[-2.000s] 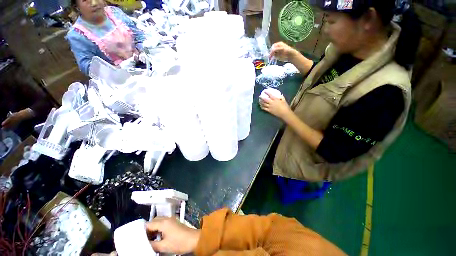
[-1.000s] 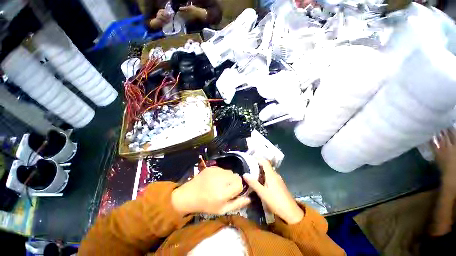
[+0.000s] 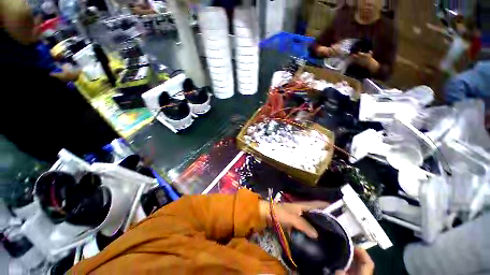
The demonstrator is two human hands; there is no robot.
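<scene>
A part-built unit, a glossy black cup [image 3: 319,244] in a white ring with a white frame base [image 3: 362,217], is at the lower middle right in the head view. My left hand [image 3: 293,217] holds it from the left, fingers over the cup's edge. Red, yellow and dark lead wires [image 3: 278,228] hang beside this hand. My right hand [image 3: 362,263] grips the ring's lower right side, partly cut off by the bottom edge.
A brown carton [image 3: 287,167] of small white fittings stands ahead, a second behind it. White frames [image 3: 424,177] heap right. Part-built units [image 3: 174,110] stand left, more near left [image 3: 75,198]. Housing stacks [image 3: 217,53] stand behind. A person [image 3: 360,35] works across; a dark-clothed person [image 3: 43,96] is left.
The view has swung left, bringing the near-left units and dark-clothed person into sight. Both hands still hold the unit; its black cup is now more fully exposed.
</scene>
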